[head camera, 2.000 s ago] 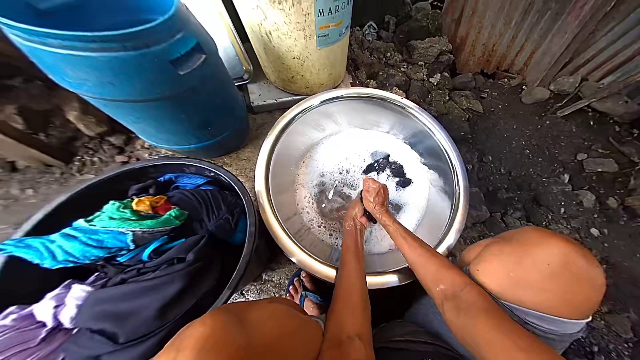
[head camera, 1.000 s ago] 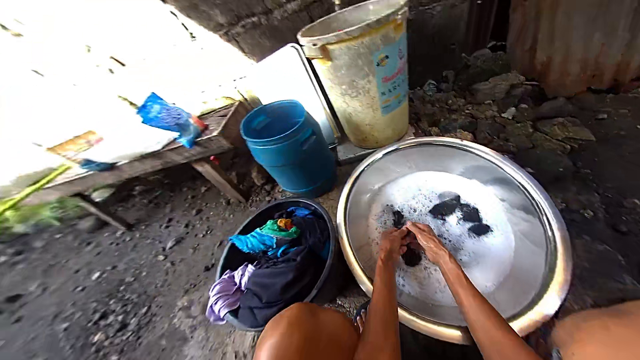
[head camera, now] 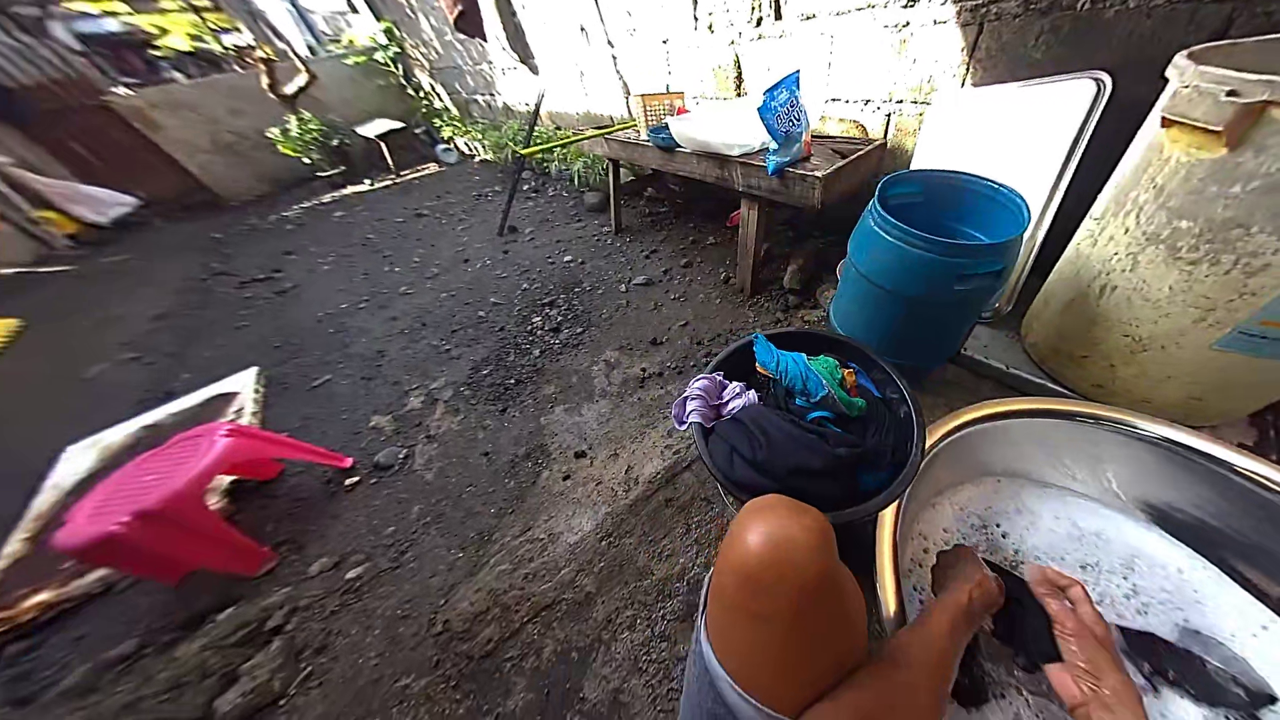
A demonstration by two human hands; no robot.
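At the lower right, a wide metal basin (head camera: 1060, 415) holds sudsy water. Over it, my left hand (head camera: 966, 583) is closed on one end of a black cloth (head camera: 1022, 618). My right hand (head camera: 1080, 640) grips the same cloth on its other side, fingers along the edge. More dark fabric (head camera: 1195, 668) lies in the suds to the right of my hands. Beside the basin, on its left, stands a black tub (head camera: 712, 462) heaped with clothes: a dark garment (head camera: 790, 450), a lilac cloth (head camera: 712, 400), a blue cloth (head camera: 790, 370) and a green one (head camera: 838, 385).
A blue plastic barrel (head camera: 925, 270) and a large pale drum (head camera: 1150, 240) stand behind the tub and basin. A low wooden table (head camera: 720, 175) bears a blue packet (head camera: 785, 120). A pink plastic stool (head camera: 190, 500) lies on its side on the dirt ground at left.
The view has swung far to the left. The black cloth now shows stretched between my two hands, which were close together over the suds before.
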